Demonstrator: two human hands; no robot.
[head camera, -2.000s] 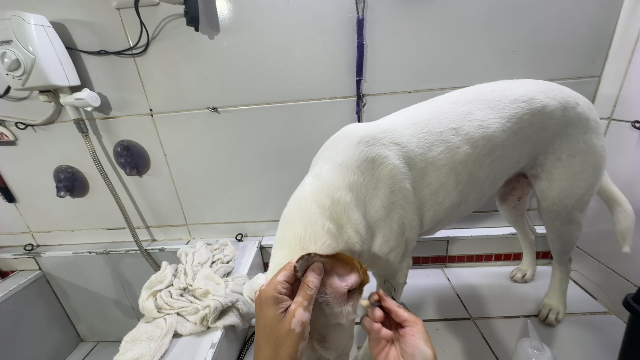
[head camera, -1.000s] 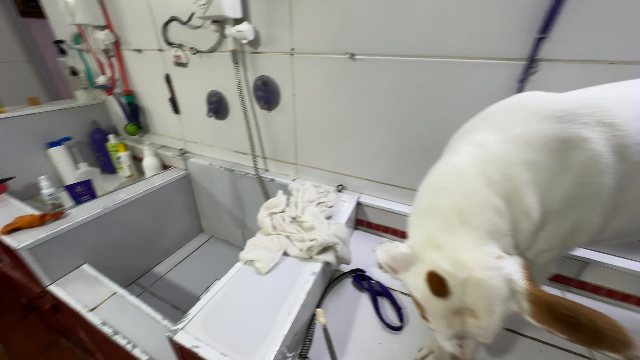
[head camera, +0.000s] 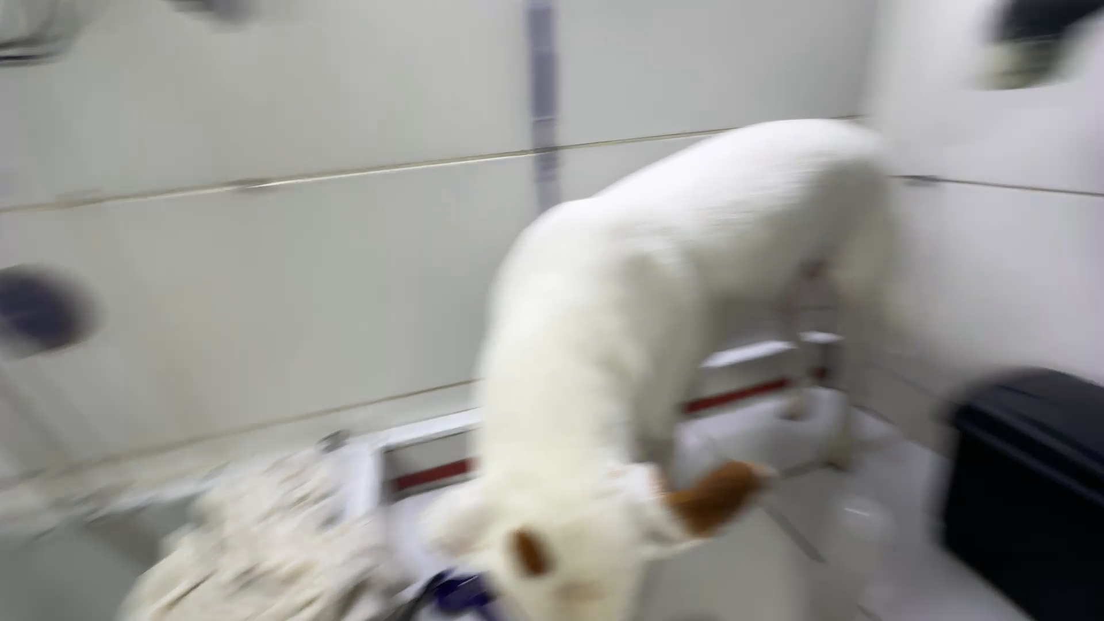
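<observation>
A white dog (head camera: 595, 328) with a brown ear (head camera: 716, 498) and a brown patch on its head stands on the tiled surface, its head lowered toward the bottom edge. The view is blurred. Neither my left hand nor my right hand shows. A blue strap (head camera: 461, 593) lies by the dog's muzzle, partly cut off by the frame's edge. Behind the dog's back, a purple strap (head camera: 543, 95) hangs down the tiled wall.
A crumpled whitish towel (head camera: 267, 552) lies at lower left on the tub ledge. A black container (head camera: 1031, 492) stands at right. A translucent item (head camera: 862, 526) is on the tiles. A dark purple round fitting (head camera: 39, 310) is on the wall at left.
Two seconds ago both my hands were at the dog's ear, the right with a small thin item; now they are out of view. The dog's ear hangs free. The view has swung left, then back right.
</observation>
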